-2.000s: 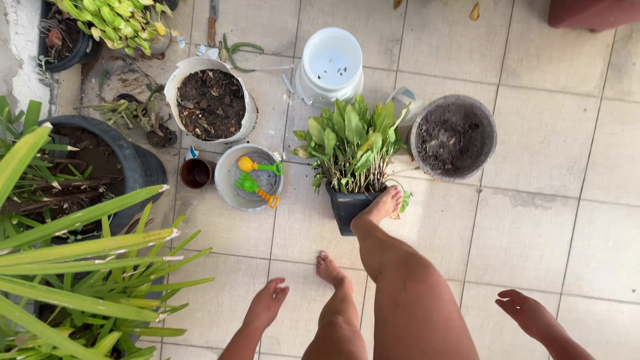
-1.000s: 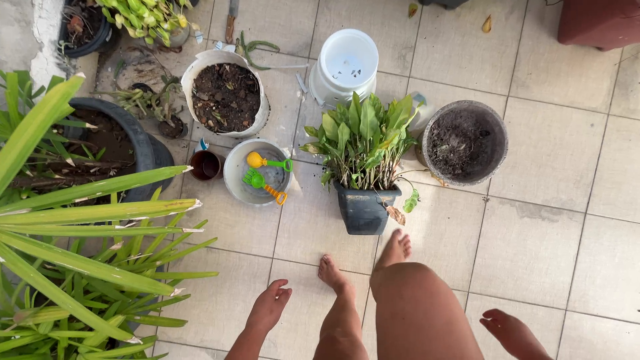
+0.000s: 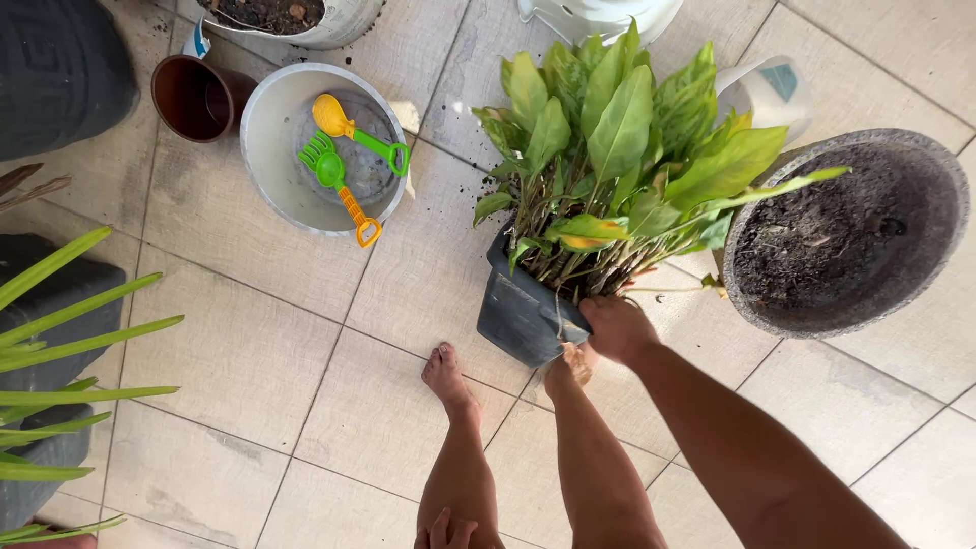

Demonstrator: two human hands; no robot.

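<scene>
My right hand [image 3: 619, 329] grips the near right rim of a dark plastic planter [image 3: 518, 309], its fingers hidden inside the edge. The planter looks tilted and is packed with a leafy green plant [image 3: 602, 137] with several thin stems. A dry brown leaf [image 3: 577, 363] hangs by the rim. My left hand [image 3: 446, 530] rests at my left knee, only its fingers in view and nothing seen in it. Right of the plant stands a round grey pot [image 3: 846, 232] with dark soil in it.
A grey basin [image 3: 259, 156] holds a green toy rake [image 3: 329, 169] and a yellow and green toy shovel [image 3: 366, 141]. Nearby are a brown pot [image 3: 200, 99], a white container of soil [image 3: 335, 27], a white bucket [image 3: 610, 15] and a white jug [image 3: 774, 99]. Long leaves [image 3: 91, 320] reach in from the left.
My right hand has moved from beside my leg onto the planter's rim and taken hold of it. The planter has turned and tilted. My left hand has come to my knee. The view is closer.
</scene>
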